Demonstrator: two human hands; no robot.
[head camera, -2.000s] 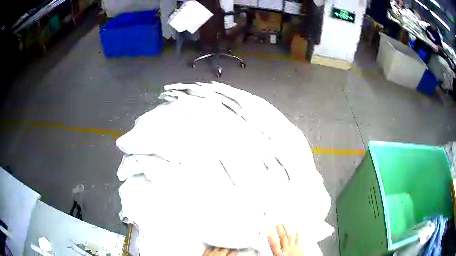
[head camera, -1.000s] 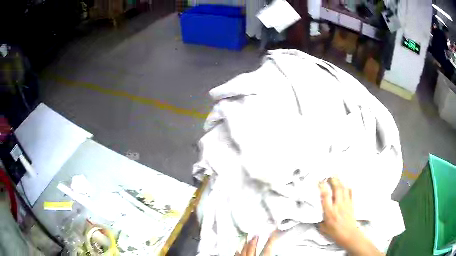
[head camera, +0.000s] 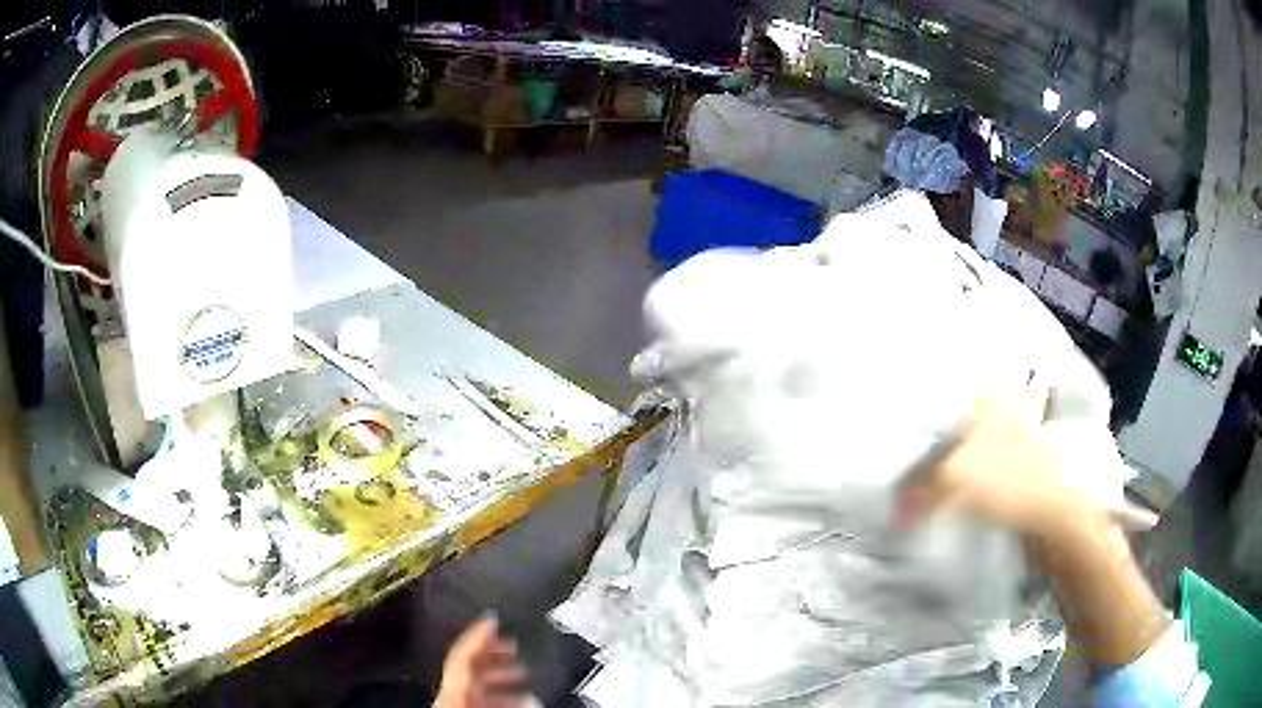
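Note:
A large heap of pale grey-white garments (head camera: 844, 415) stands in front of me, right of the machine table. My right hand (head camera: 990, 477) is on the upper right part of the heap, blurred, its fingers bent at the cloth; whether it grips is unclear. My left hand (head camera: 485, 671) is at the bottom edge, left of the heap, apart from the cloth, partly cut off and blurred, with nothing seen in it. The cream machine head (head camera: 208, 277) with a blue oval logo and red flywheel (head camera: 83, 152) stands at the left.
The worn machine table (head camera: 554, 463) holds a yellow tape roll (head camera: 360, 440), small bright parts and thin strips. A blue crate (head camera: 734, 217) stands behind the heap. A green bin (head camera: 1225, 629) is at the lower right edge. A person (head camera: 764, 58) is at the back.
The view has swung left, bringing the machine into sight. My left hand has come off the cloth and is now left of the heap. My right hand is still at the heap's right part.

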